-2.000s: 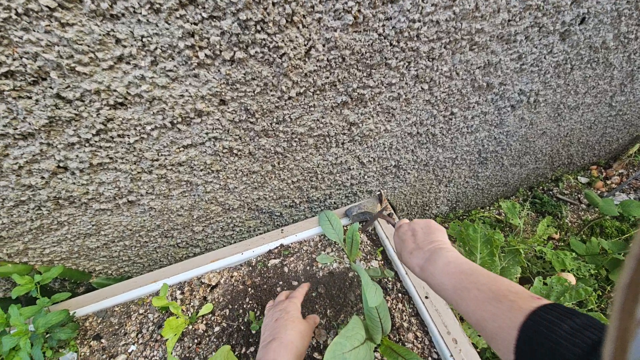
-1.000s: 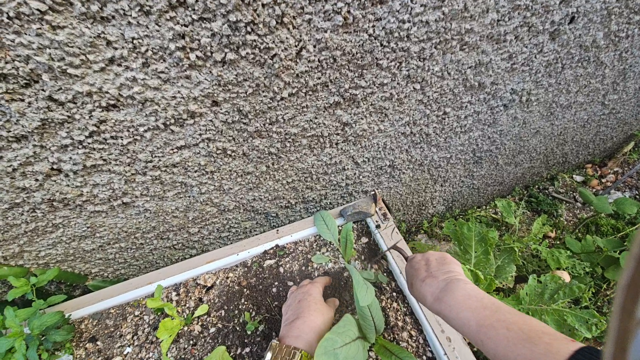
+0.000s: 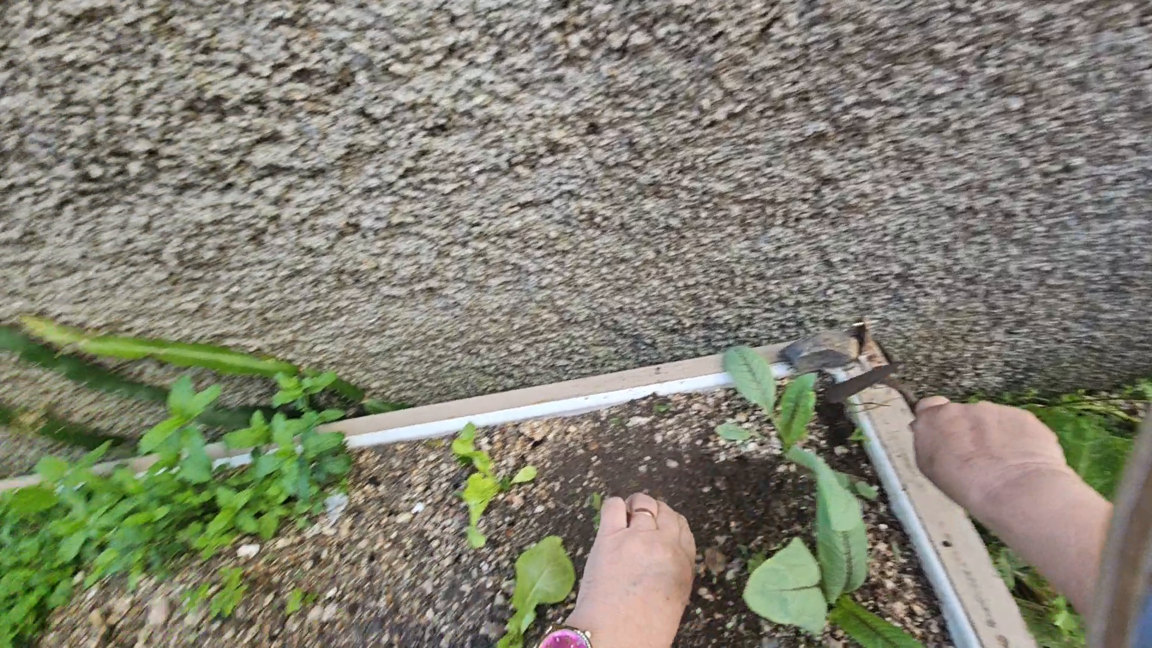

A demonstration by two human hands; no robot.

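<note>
My right hand (image 3: 985, 450) is closed around the handle of a small hand tool with a dark metal blade (image 3: 859, 384), which lies over the corner of the raised bed frame (image 3: 936, 522). My left hand (image 3: 641, 549), with a ring and a pink-faced watch (image 3: 565, 638), is low over the gravelly soil (image 3: 450, 576); its fingertips are curled down and partly hidden, so whether they grip anything is unclear. Right of it stands a plant with broad, dark-veined leaves (image 3: 837, 531). Small light-green seedlings (image 3: 480, 490) grow to its left. A grey stone-like piece (image 3: 819, 349) sits on the frame's corner.
A rough pebble-textured wall (image 3: 540, 180) runs along the back of the bed. Bushy green herbs (image 3: 198, 477) and long green cactus-like stems (image 3: 180, 353) are at the left. More leafy plants (image 3: 1084, 441) grow outside the frame at the right.
The tool's blade has come into view inside the frame's corner, with my right hand still on its handle. My left hand's fingers have drawn together over the soil. The view has shifted left.
</note>
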